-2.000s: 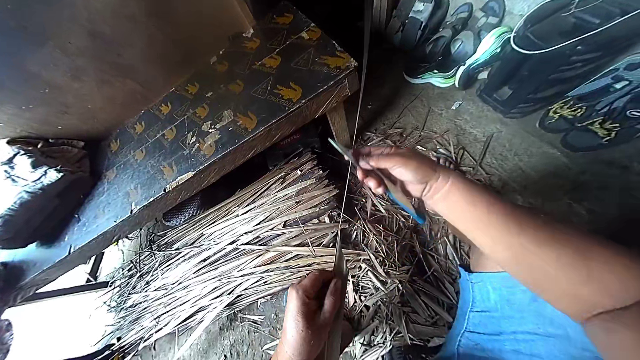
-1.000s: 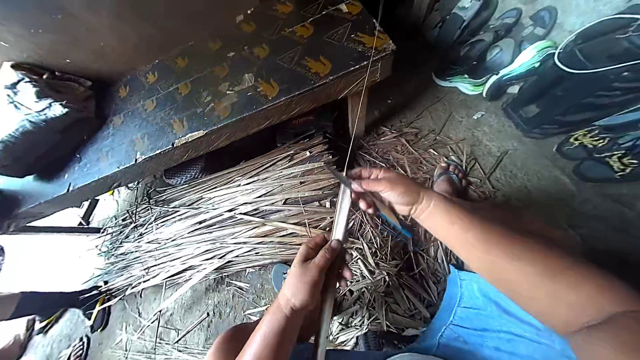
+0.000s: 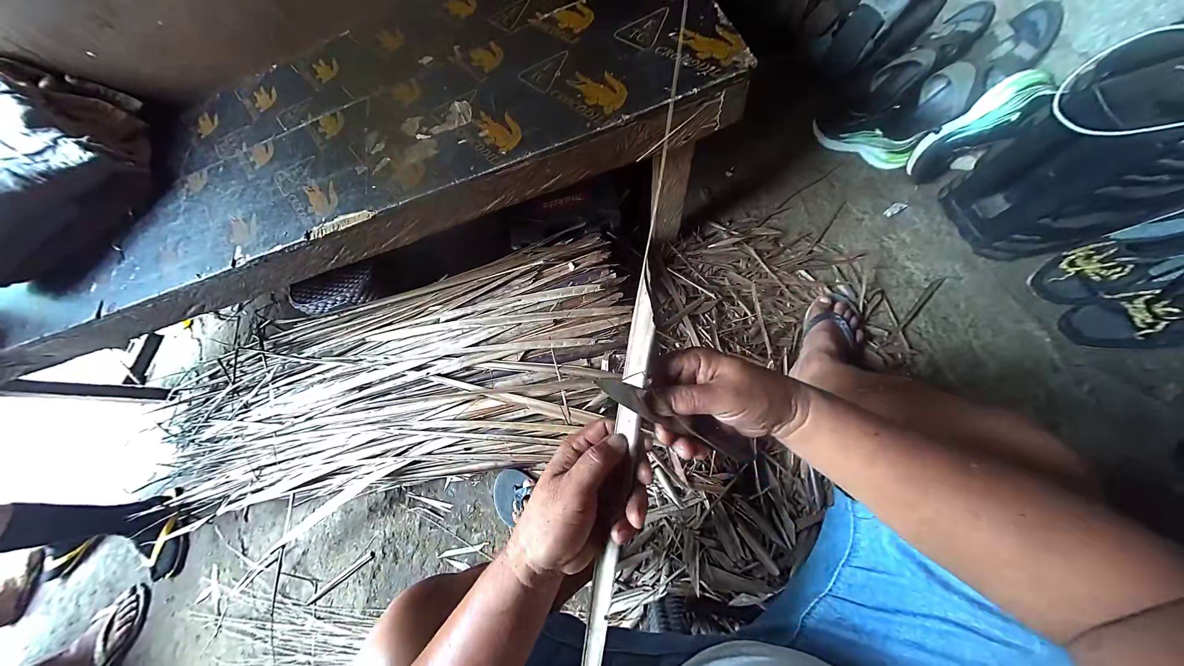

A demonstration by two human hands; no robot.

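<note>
My left hand [image 3: 585, 490] is closed around a long pale leaf strip [image 3: 638, 347], which runs from the lower edge of the view up past the bench corner, narrowing to a thin strand. Just above it, my right hand [image 3: 726, 398] grips a knife [image 3: 622, 395]; the blade lies across the strip, and the handle is mostly hidden by the fingers. Beyond both hands, a large bundle of dry split strips [image 3: 398, 379] lies on the floor, partly under the bench. Short cut scraps [image 3: 740, 518] are heaped below my right hand.
A low bench with a dark printed board top [image 3: 370, 176] stands ahead. Sandals and shoes [image 3: 980, 111] and a black bag [image 3: 1036, 194] are at the upper right. Other people's feet in sandals [image 3: 120, 620] show at the lower left. My own foot [image 3: 831, 328] rests beside the scraps.
My right hand with the knife has come down along the strip, closer to my left hand. Two seconds ago the hands were far apart. The view has shifted somewhat.
</note>
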